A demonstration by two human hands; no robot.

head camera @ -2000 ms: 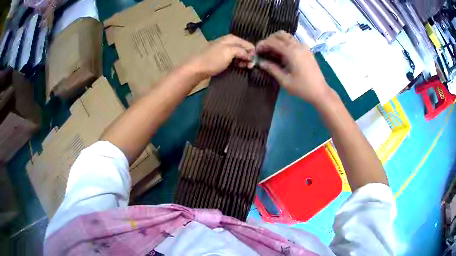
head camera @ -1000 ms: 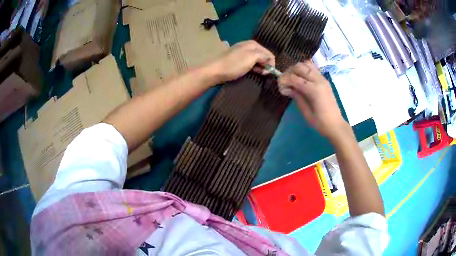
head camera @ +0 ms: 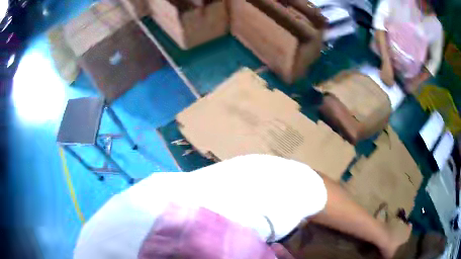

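Note:
My left hand (head camera: 399, 240) is blurred at the lower right, beside the dark bundle of blanks (head camera: 328, 245). The bundle is mostly hidden under my forearm and sleeve. What the hand holds, if anything, cannot be made out. My right hand is out of the picture. A flat tan box blank (head camera: 263, 124) lies on the green table in front of my sleeve, with printed lines and notched edges. Another blank (head camera: 389, 169) lies to its right, near a small dark object (head camera: 402, 215).
Open folded cartons (head camera: 268, 43) stand at the table's far side. A squat brown pack (head camera: 361, 101) sits right of them. A large carton (head camera: 124, 63) with a white label and a metal-framed stool (head camera: 81, 121) are on the blue floor at left. Another person (head camera: 407, 43) is at upper right.
The view has swung left, bringing in the floor, stool and folded cartons. The bundle and my left hand now appear at lower right. My right hand and the red stool have left the picture.

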